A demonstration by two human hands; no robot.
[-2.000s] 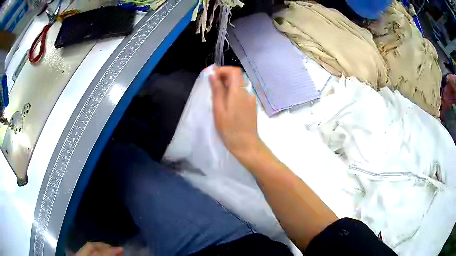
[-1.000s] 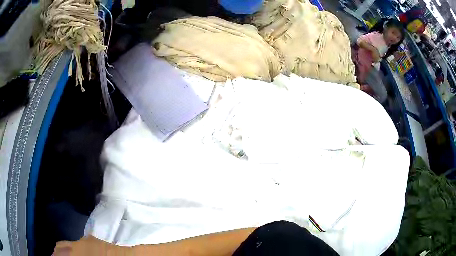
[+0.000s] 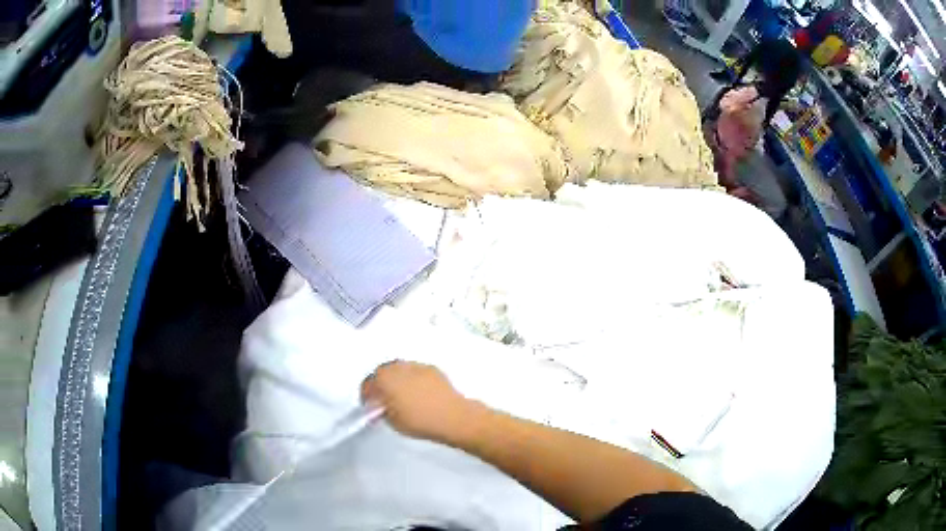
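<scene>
My right hand point(image 3: 423, 402) comes in from the lower right and pinches the edge of a white cloth piece point(image 3: 332, 444) over the near left part of the heap. The cloth edge is pulled up in a ridge toward the lower left. The white garment pile point(image 3: 622, 342) fills the middle, its detail mostly washed out by glare. A grey-lilac cloth piece point(image 3: 348, 233) lies flat on the pile's far left part. My left hand is not in view.
Table edge with ruler point(image 3: 91, 311) at left, a dark oblong point(image 3: 47, 247) on it. Cream strips point(image 3: 171, 99) hang at its end. Beige cloth bundles point(image 3: 446, 140) lie beyond the pile. Green cloth point(image 3: 897, 415) is at right. A person in pink point(image 3: 739, 124) is at back right.
The view has swung right from the table to the pile. My right hand has moved up from the bottom edge onto the pile and now holds a white cloth edge. My left hand has left the picture.
</scene>
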